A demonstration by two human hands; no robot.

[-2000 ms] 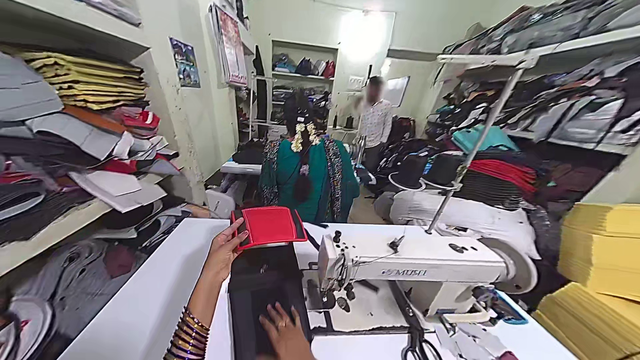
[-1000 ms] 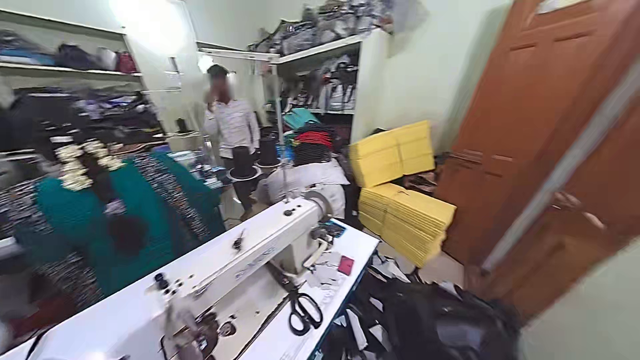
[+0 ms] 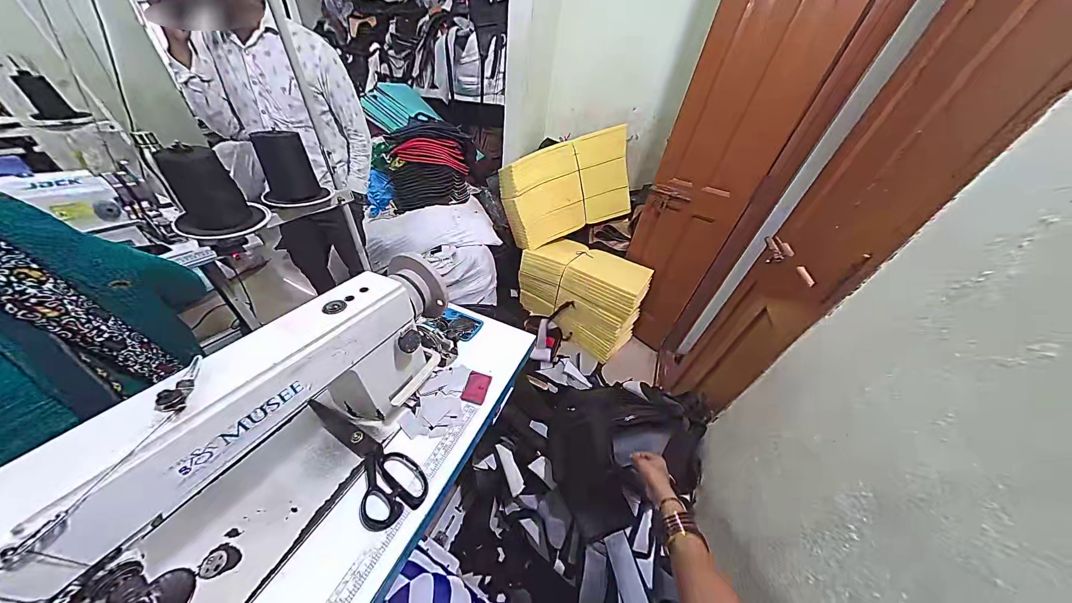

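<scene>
My right hand (image 3: 653, 474), with bangles at the wrist, reaches down from the lower right to a heap of black fabric pieces (image 3: 586, 469) on the floor. Its curled fingers meet a grey-black piece there; whether they grip it is not clear. My left hand is out of view. To the left stands a white sewing machine (image 3: 243, 419) on a white table (image 3: 494, 343). Black-handled scissors (image 3: 377, 469) rest at the machine's base, beside a measuring tape (image 3: 444, 440) along the table edge. A small red piece (image 3: 476, 387) lies near light scraps (image 3: 435, 406).
Tied stacks of yellow sheets (image 3: 586, 293) stand beyond the heap, near a brown wooden door (image 3: 712, 167). A pale wall (image 3: 913, 419) bounds the right side. Behind the machine are black thread cones (image 3: 201, 188), a standing person (image 3: 289, 92) and a white sack (image 3: 435, 239).
The view has swung right and down. Two seconds ago my left hand held a red panel and my right lay on black material; now my right hand is at the floor heap.
</scene>
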